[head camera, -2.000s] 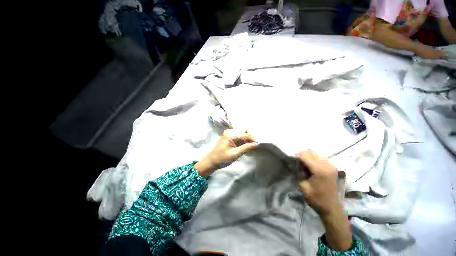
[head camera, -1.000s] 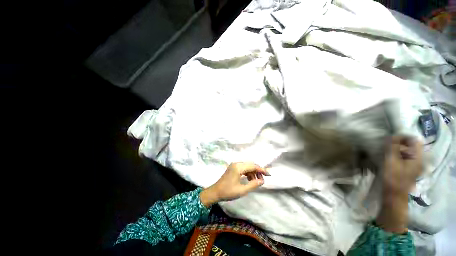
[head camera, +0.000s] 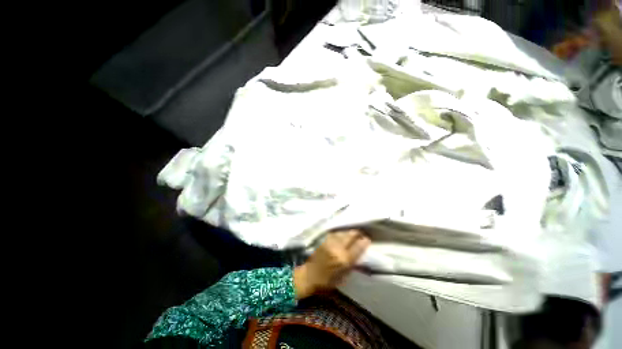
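A large off-white garment (head camera: 307, 157) lies crumpled over the worktable, very bright in glare, its near edge folded towards me. My left hand (head camera: 334, 259), in a green patterned sleeve, is closed on this near edge at the lower middle. A dark, blurred shape at the lower right, under the right end of the cloth, seems to be my right hand (head camera: 563, 326); its fingers and what they hold cannot be made out. A dark label (head camera: 558, 173) shows blurred at the garment's right side. No snips can be made out.
The white table (head camera: 409, 310) shows below the near cloth edge. More grey cloth (head camera: 605, 95) lies at the upper right. Part of another person's arm (head camera: 607, 31) shows at the top right corner. A grey panel-like surface (head camera: 184, 61) stands beyond the table's left side.
The view has tilted down and left. My left hand has let go of the cloth and closed on its near edge. My right hand has moved down and right; the cloth has been shifted.
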